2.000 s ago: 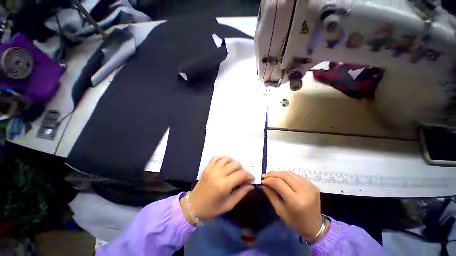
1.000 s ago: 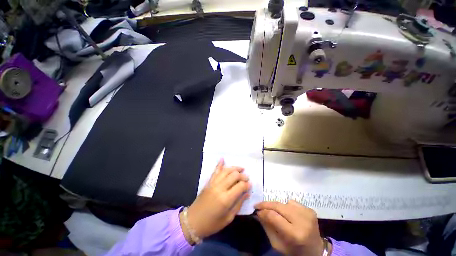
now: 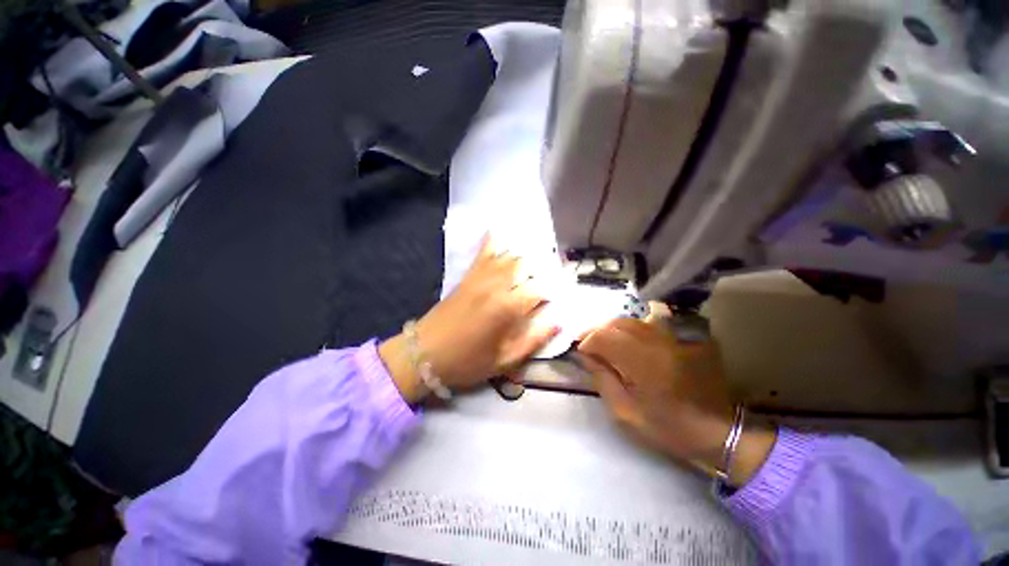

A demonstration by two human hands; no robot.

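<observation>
A pale-side-up fabric piece (image 3: 487,182) runs from the back of the table down to the brightly lit area below the sewing machine head (image 3: 653,122). My left hand (image 3: 481,315) lies on the piece near its front end with fingers spread, pressing it flat. My right hand (image 3: 658,381) pinches the front corner of the piece right beside the needle area. The glare hides the needle and the exact edge under the fingertips. A large black panel (image 3: 232,276) lies flat to the left of the pale piece.
Folded grey-black pieces (image 3: 183,155) lie at the upper left. A purple machine part (image 3: 28,210) is at the left edge. A printed ruler scale (image 3: 531,525) runs along the table front. A dark flat rectangle (image 3: 998,409) sits at the right edge.
Both hands and the pale piece have moved forward from the table's front edge to the needle area. The view has come closer to the machine head. The black panel's upper part has shifted.
</observation>
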